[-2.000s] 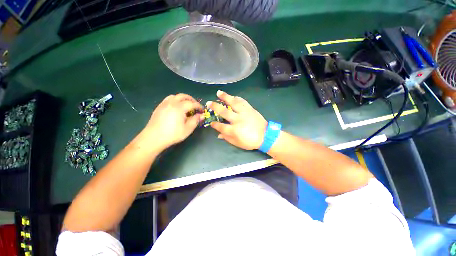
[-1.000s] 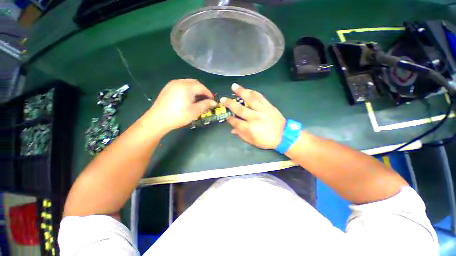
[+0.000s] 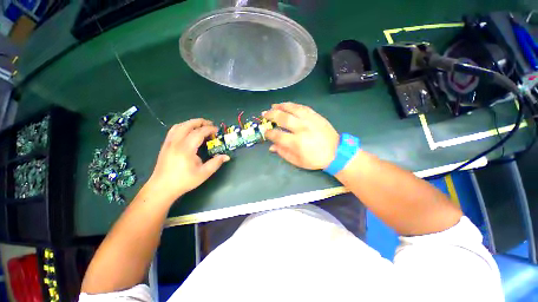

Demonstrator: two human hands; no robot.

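A row of several main circuit boards (image 3: 240, 138) with white and yellow parts and short red lead wires lies on the green mat (image 3: 283, 186) in front of me. My left hand (image 3: 187, 154) holds the left end of the row between thumb and fingers. My right hand (image 3: 302, 135), with a blue wrist strap (image 3: 344, 154), holds the right end; its fingertips cover part of the end board. A loose pile of small circuit boards (image 3: 111, 171) lies to the left.
The fume extraction hood (image 3: 249, 50) stands behind the boards, with a small black tray (image 3: 351, 65) beside it. The iron stand (image 3: 413, 94) and soldering iron (image 3: 457, 63) are at right. Solder wire (image 3: 134, 85) hangs at left. A black parts bin (image 3: 59, 171) is far left.
My left hand has moved left and down, and my hands are now farther apart. The row, mostly covered before, now shows between them, with white parts visible.
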